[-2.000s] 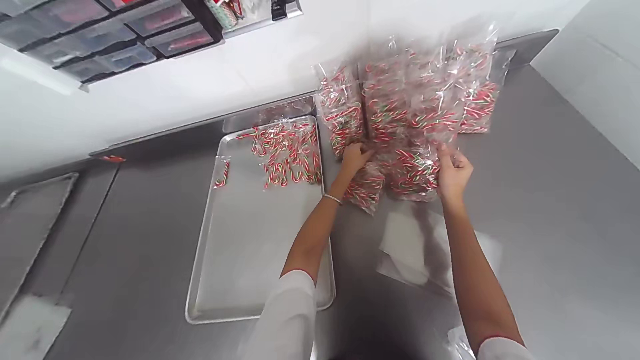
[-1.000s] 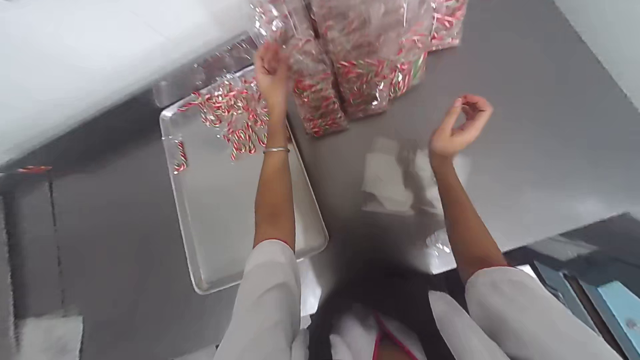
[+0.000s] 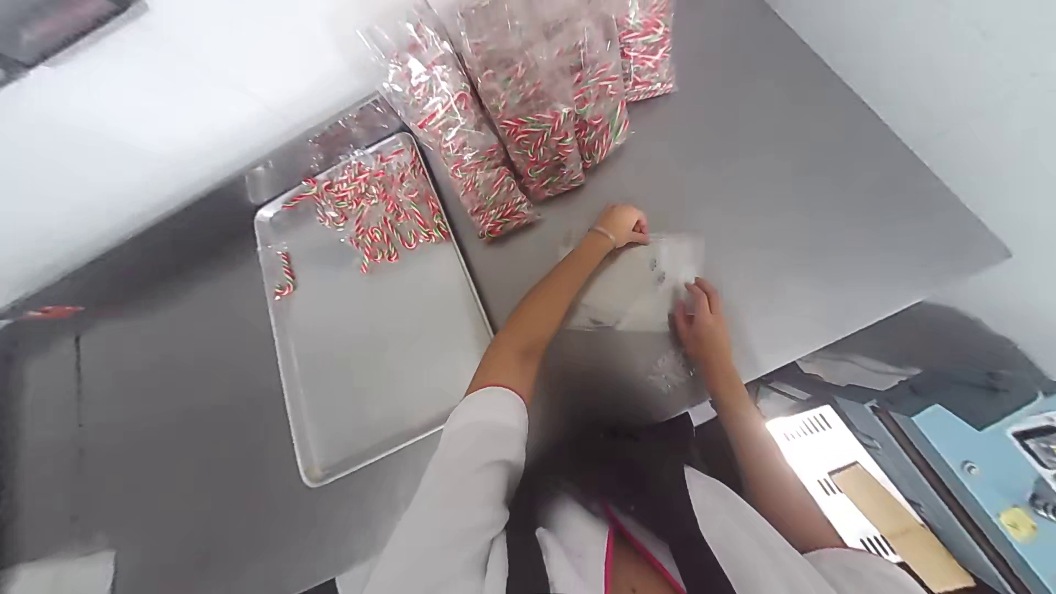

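Clear plastic bags [image 3: 631,289] lie flat on the metal table in front of me. My left hand [image 3: 623,225] pinches their top edge, fingers closed on it. At their right edge rests my right hand [image 3: 701,322], its fingers apart and touching the plastic. Left of my forearm is a metal sheet tray [image 3: 355,371], with small wrapped candy canes [image 3: 384,206] gathered at its far end and a single wrapped candy cane [image 3: 285,275] near its left rim. Beyond my hands stand several filled bags of candy canes [image 3: 536,140].
The metal table [image 3: 808,198] meets a white wall [image 3: 190,99] at the back. A light blue machine [image 3: 973,462] with a white vented panel stands below the table's near right edge. Drawers [image 3: 58,29] show at the top left, and a white sheet [image 3: 62,573] lies at the bottom left.
Both hands have come down from the filled bags to the flat plastic bags. My left hand, above the tray a second ago, has moved right and now grips plastic. The view has shifted.
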